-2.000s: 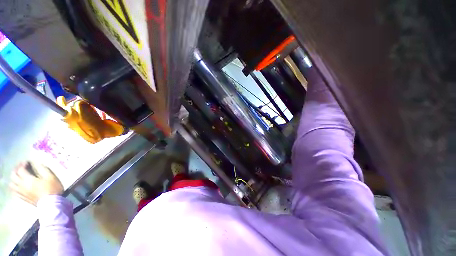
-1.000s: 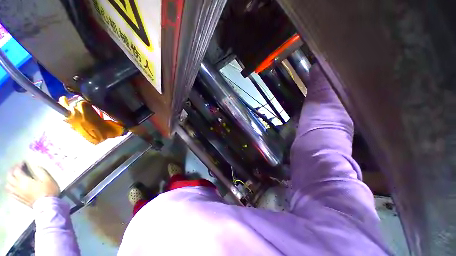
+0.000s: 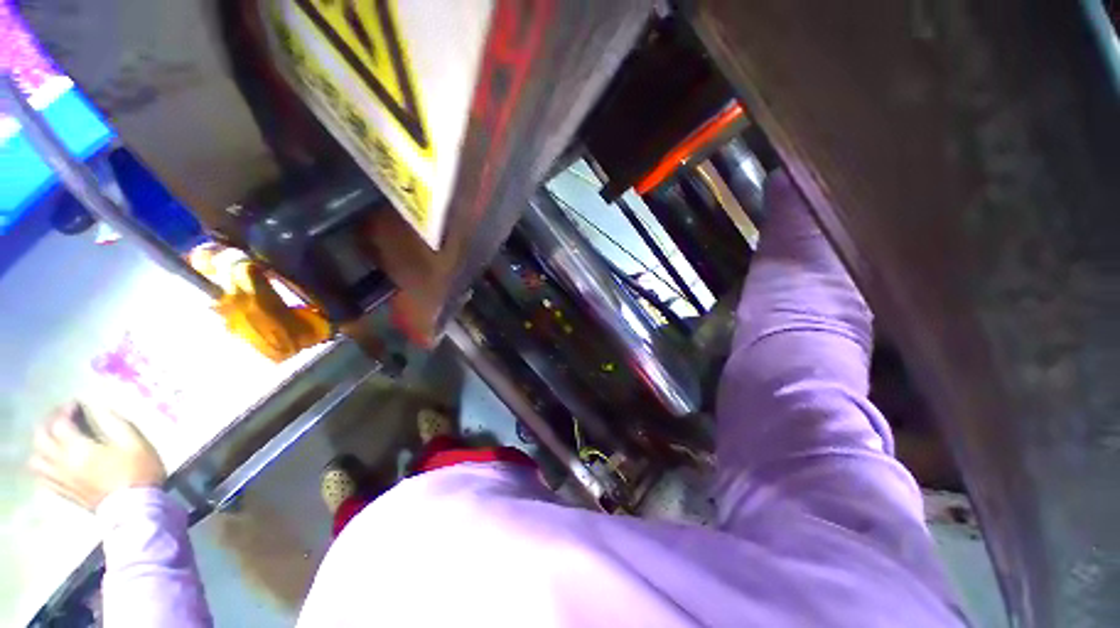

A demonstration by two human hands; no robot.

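Note:
My left hand (image 3: 98, 456) rests on the pale bench top (image 3: 74, 307) at the left edge of the view, fingers apart, with nothing seen in it. A small scatter of pink-purple bits (image 3: 123, 364) lies on the bench just beyond it. My right arm reaches up into the machine's mould area; my right hand is hidden behind the dark machine edge (image 3: 884, 209). Shiny steel tie bars (image 3: 614, 307) cross the dark opening. The machine safety door (image 3: 491, 160), with a yellow warning triangle, stands left of the opening.
A yellow air blow gun (image 3: 273, 321) hangs at the bench edge, its hose running to the upper left. A blue bin (image 3: 49, 153) with pink-purple contents is at the upper left. An orange-red bar (image 3: 690, 150) crosses the opening. My shoes are on the floor below.
The safety door's edge and warning sign look larger and farther right in the view, and more of the blue bin shows. My left hand stays on the bench and my right arm stays inside the machine.

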